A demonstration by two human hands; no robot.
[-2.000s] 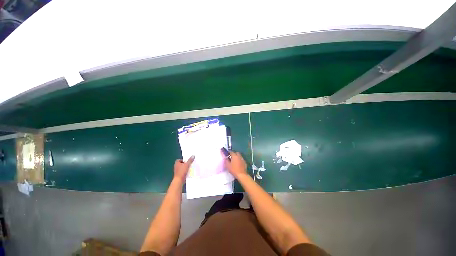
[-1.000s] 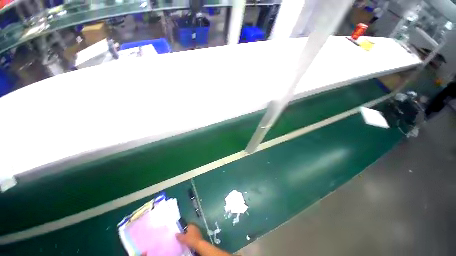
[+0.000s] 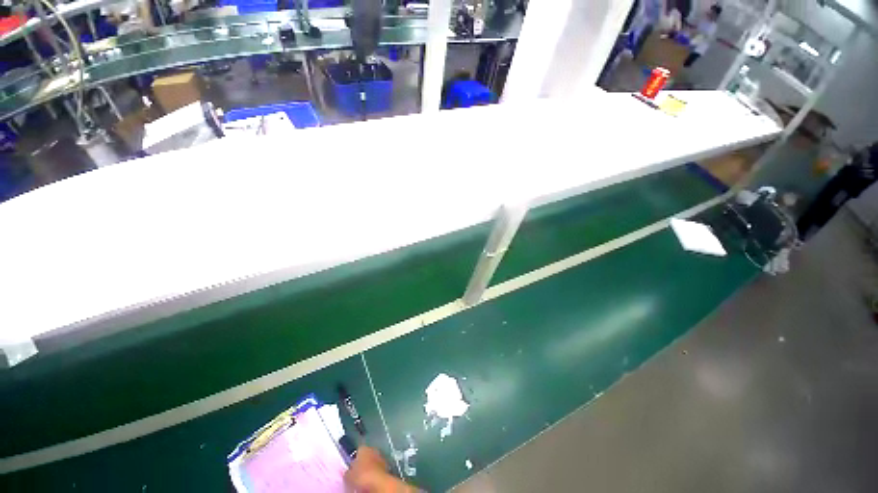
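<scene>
A clipboard with a blue edge, a pink sheet (image 3: 289,460) and white sheets lies on the green bench at the bottom of the picture, cut off by the lower edge. My right hand (image 3: 374,472) is at its right edge, partly cut off, with a small dark object (image 3: 348,445) at the fingertips; the object is too blurred to name surely. A black marker pen (image 3: 350,408) lies on the bench just right of the clipboard. My left hand is out of the picture.
A white crumpled lump (image 3: 446,399) lies right of the pen. A pale post (image 3: 493,255) stands between bench and white upper shelf (image 3: 289,197). A red can (image 3: 656,83) stands on the shelf. A white flat piece (image 3: 697,237) and a person (image 3: 836,197) are at far right.
The view has swung right and up, so the clipboard sits lower left. My left hand has left the picture. My right hand remains at the clipboard's right edge with the dark object.
</scene>
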